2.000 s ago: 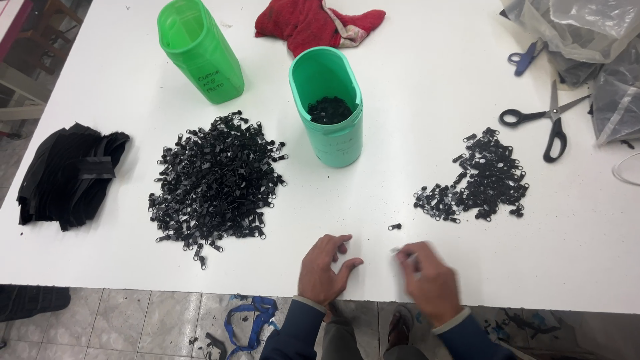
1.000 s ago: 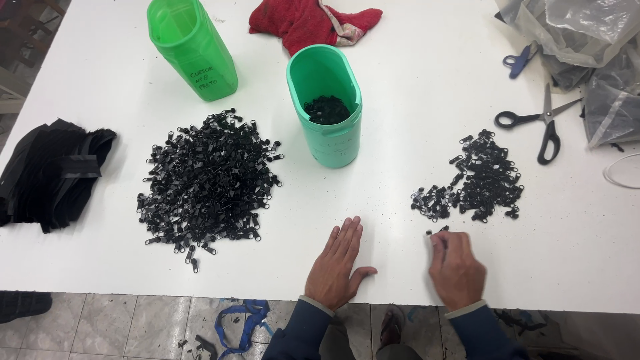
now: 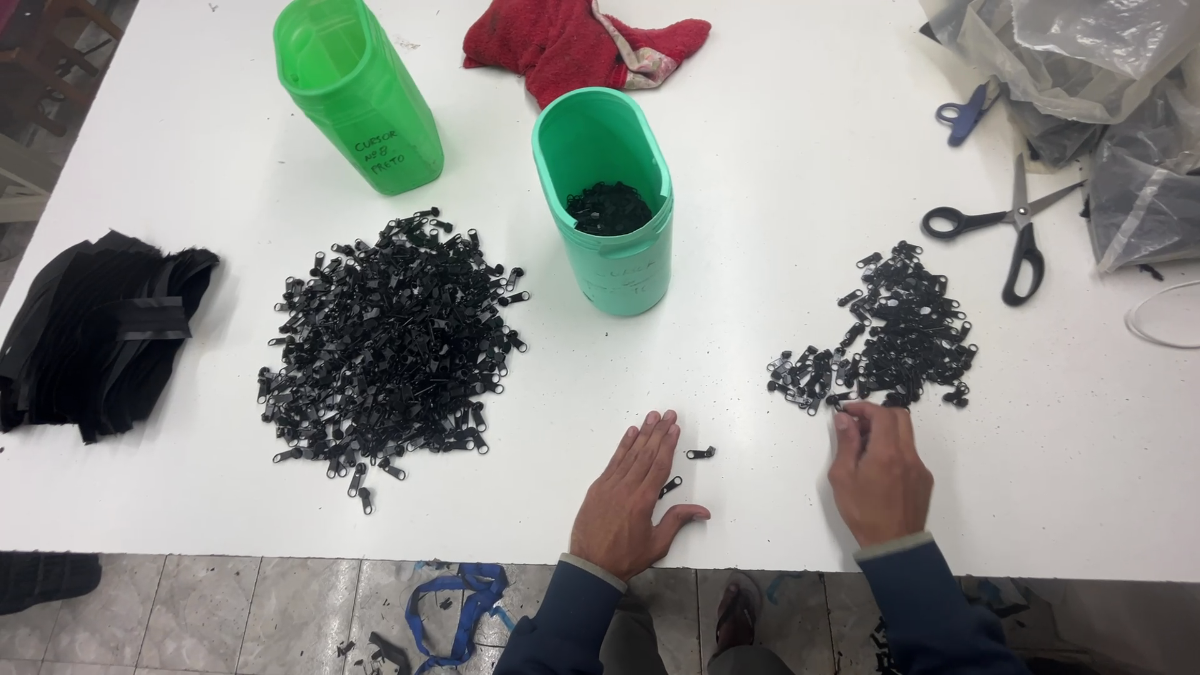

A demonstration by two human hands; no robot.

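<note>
My left hand point(image 3: 626, 502) lies palm down on the white table near its front edge, thumb spread; one black zipper slider point(image 3: 669, 487) is beside its fingers and a second slider point(image 3: 700, 453) lies just beyond. My right hand point(image 3: 881, 469) has thumb and forefinger pinched on a black zipper slider point(image 3: 837, 402) at the near edge of the smaller slider pile point(image 3: 914, 328). A larger pile of black sliders point(image 3: 394, 347) is left of my left hand. Between the piles, farther back, stands a teal plastic container point(image 3: 619, 272) with black sliders inside.
A green container point(image 3: 398, 141) bearing writing and a red cloth point(image 3: 553, 47) are at the back. Black fabric strips point(image 3: 94, 337) lie at the left. Opened black-handled scissors point(image 3: 1022, 220), a small blue-handled tool point(image 3: 961, 117) and clear plastic bags point(image 3: 1078, 56) are at the right.
My left hand has flattened on the table since two seconds ago. My right hand has moved right to the small pile's edge. Two sliders now show beside my left hand.
</note>
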